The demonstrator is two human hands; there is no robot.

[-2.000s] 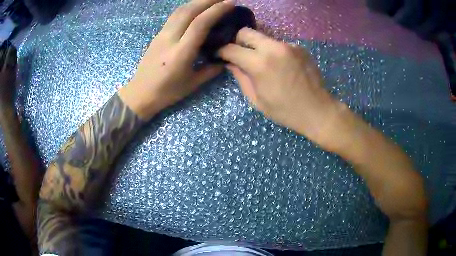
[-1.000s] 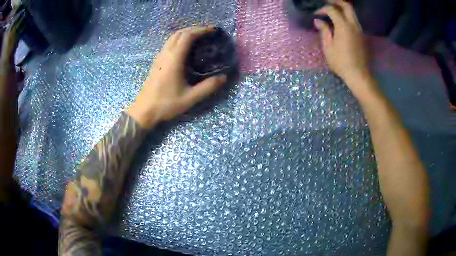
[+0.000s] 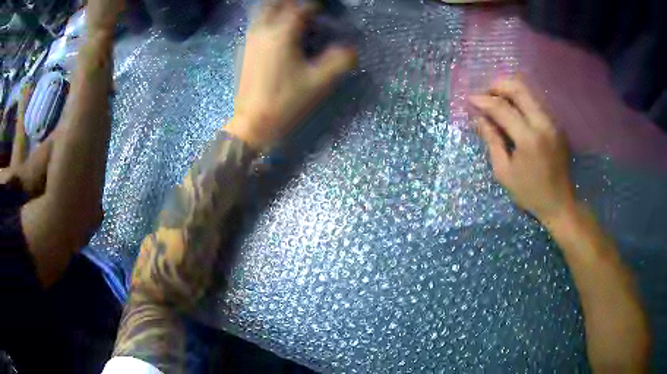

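Note:
My left hand [image 3: 281, 80] is blurred near the top centre, around a dark plastic housing [image 3: 327, 28] that is blurred and partly hidden by the hand. My right hand [image 3: 530, 150] is at the right, over the edge between the clear and pink bubble wrap. Its fingers are bent with thumb and fingertips close together; whether a small piece is between them cannot be told. Clear bubble wrap [image 3: 380, 270] lies under both hands.
Pink bubble wrap [image 3: 563, 88] is at the far right. Another person's arms [image 3: 73, 153] reach in at the left, beside a clear oval-ended container [image 3: 47, 104]. Dark shapes stand at the far edge. A pale edge [image 3: 483, 1] shows at the top.
The view has shifted left. My right hand has come back nearer from the dark pile at the far side. My left hand has moved toward the top edge with the housing.

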